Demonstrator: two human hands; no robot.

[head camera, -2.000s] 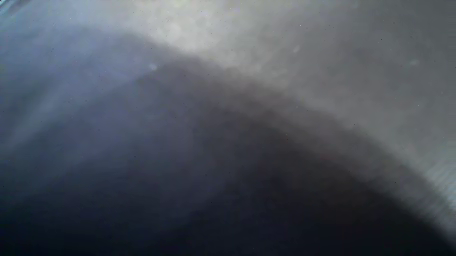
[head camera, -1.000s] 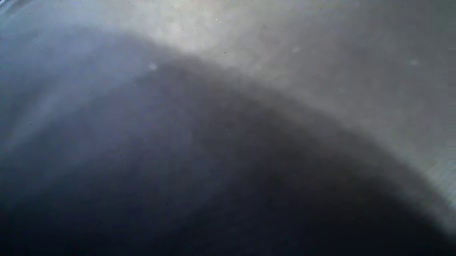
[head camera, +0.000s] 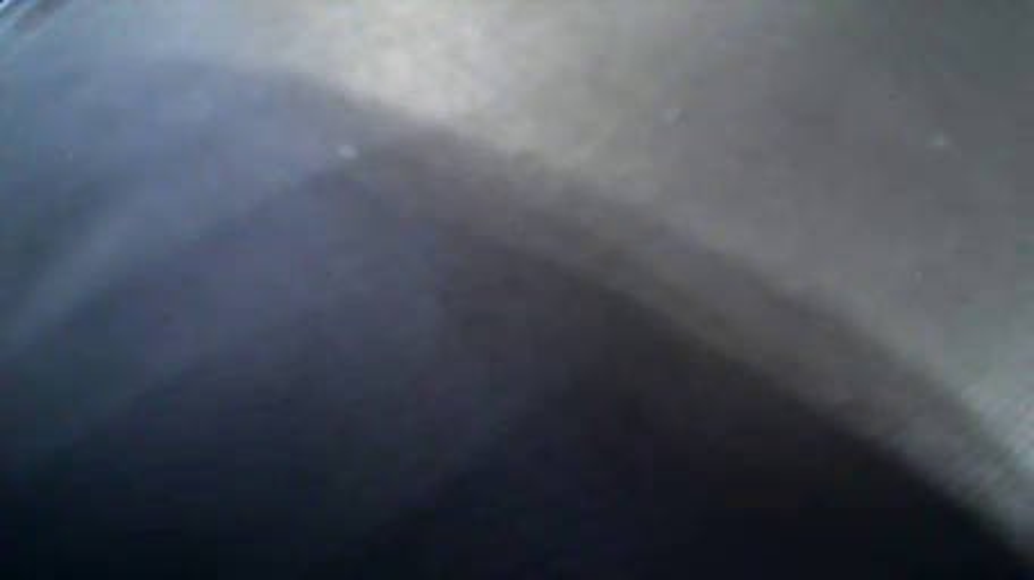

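Observation:
A blurred dark shape [head camera: 454, 374] fills the lower part and the left of the head view, very close to the lens. It is bluish grey at the left and nearly black at the bottom. A pale grey-beige surface [head camera: 771, 147] lies beyond its slanting edge at the upper right. Both are too blurred to name. Neither my left hand nor my right hand can be made out.
A small bright streaked patch [head camera: 25, 23] shows in the top left corner. A lighter, finely lined patch [head camera: 1015, 436] shows at the right rim. Nothing else can be told apart.
The shapes stay in almost the same place. Only the tint and brightness shift slightly.

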